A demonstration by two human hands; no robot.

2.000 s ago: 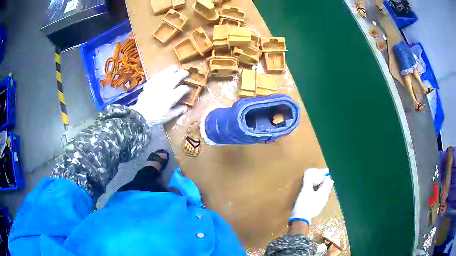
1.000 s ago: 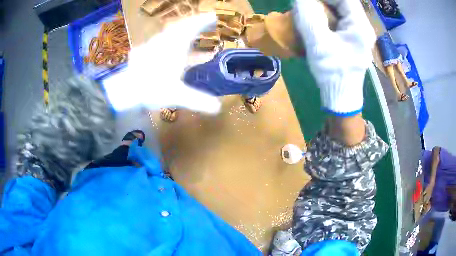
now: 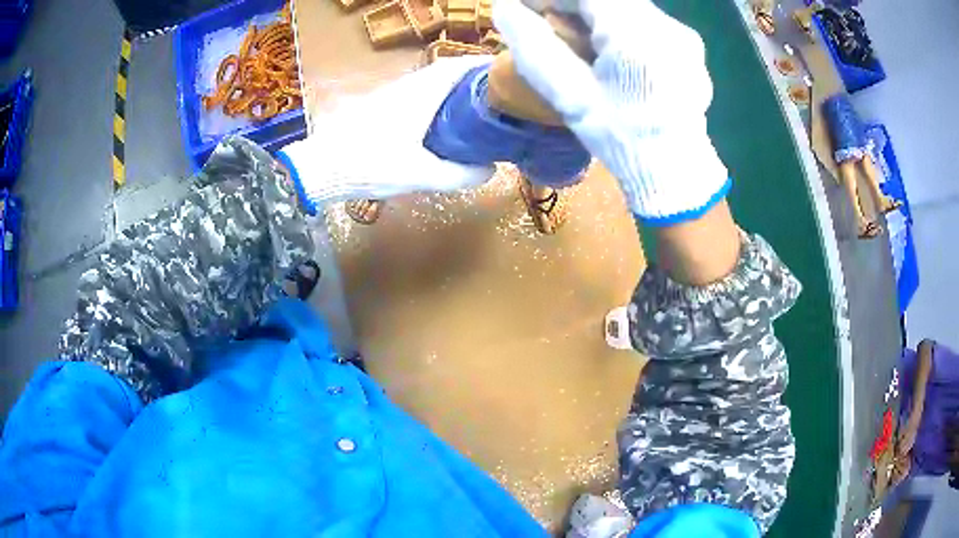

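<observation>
The leg assembly (image 3: 463,118), with blue shorts, is tilted over the bench. My gloved left hand (image 3: 384,137) holds it from the left side. One sandalled foot (image 3: 545,208) shows below the shorts and another shows at the left. My gloved right hand (image 3: 647,110) grips a tan waist insert (image 3: 521,95) at the waist opening. The hand and insert hide the opening, so how deep the insert sits cannot be told. A small white glue bottle (image 3: 616,328) is partly hidden by my right sleeve.
More tan inserts (image 3: 405,21) lie at the far end of the bench (image 3: 473,347). A blue bin (image 3: 195,79) of orange parts is at left. A green conveyor (image 3: 741,126) runs at right. Beyond it are another leg assembly (image 3: 844,131) and a person (image 3: 931,399). White cloth (image 3: 599,517) lies bottom centre.
My right hand came up from the near right and took hold of an insert, now brought to the waist opening. My left hand moved from the inserts onto the shorts, which are now tilted.
</observation>
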